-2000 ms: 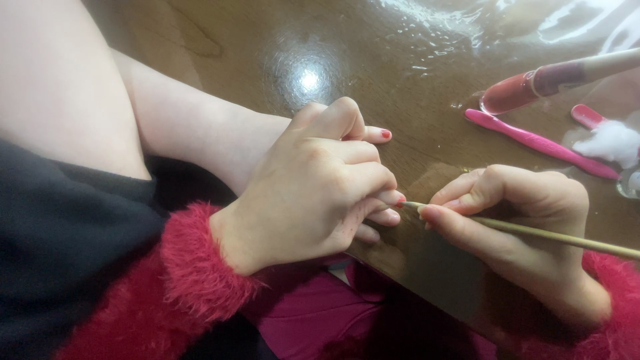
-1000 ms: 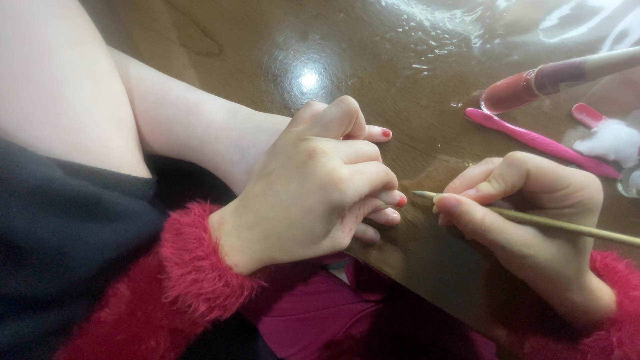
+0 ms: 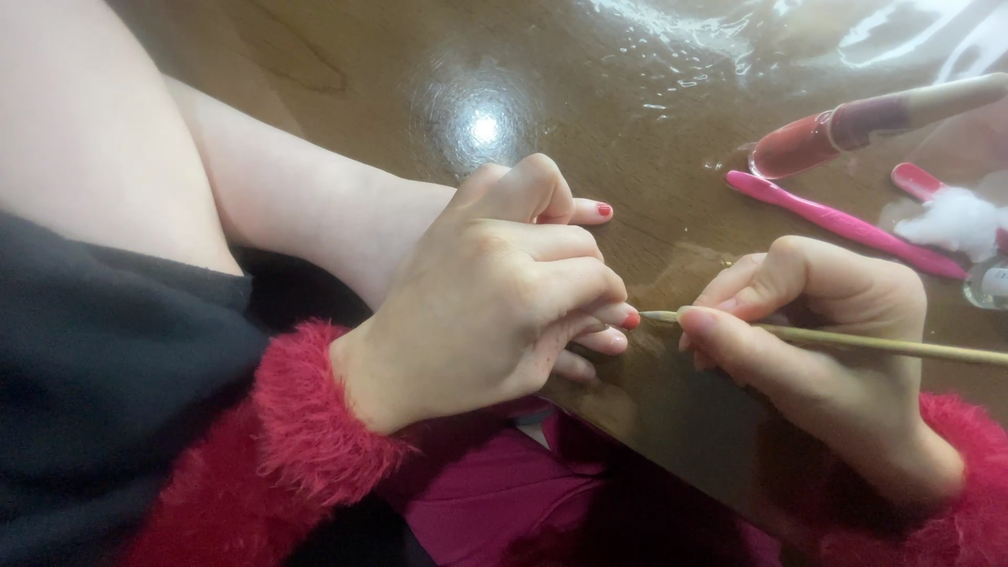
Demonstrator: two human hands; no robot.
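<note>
My left hand (image 3: 472, 315), its sleeve cuff red and fluffy, lies over another person's hand (image 3: 587, 211) and grips its fingers. Two of that hand's nails show red polish; a nail below them looks unpainted. Between the thumb and fingers of my right hand (image 3: 811, 339) is a thin wooden stick (image 3: 882, 343), its pointed tip at the edge of the red-painted nail (image 3: 631, 320). Whether the tip touches the nail or the skin beside it I cannot tell. My left hand hides most of the other person's hand.
On the glossy wooden table (image 3: 394, 102), at the right, lie a bottle of red nail polish (image 3: 795, 146), a pink plastic tool (image 3: 850, 224), white cotton (image 3: 957, 223) and a small clear bottle (image 3: 986, 283). The other person's forearm (image 3: 315, 189) rests across the left; the table edge runs below the hands.
The stick's tip was at the painted nail two seconds ago, stood a little to its right one second ago, and is back at the nail now. My left hand has stayed in place.
</note>
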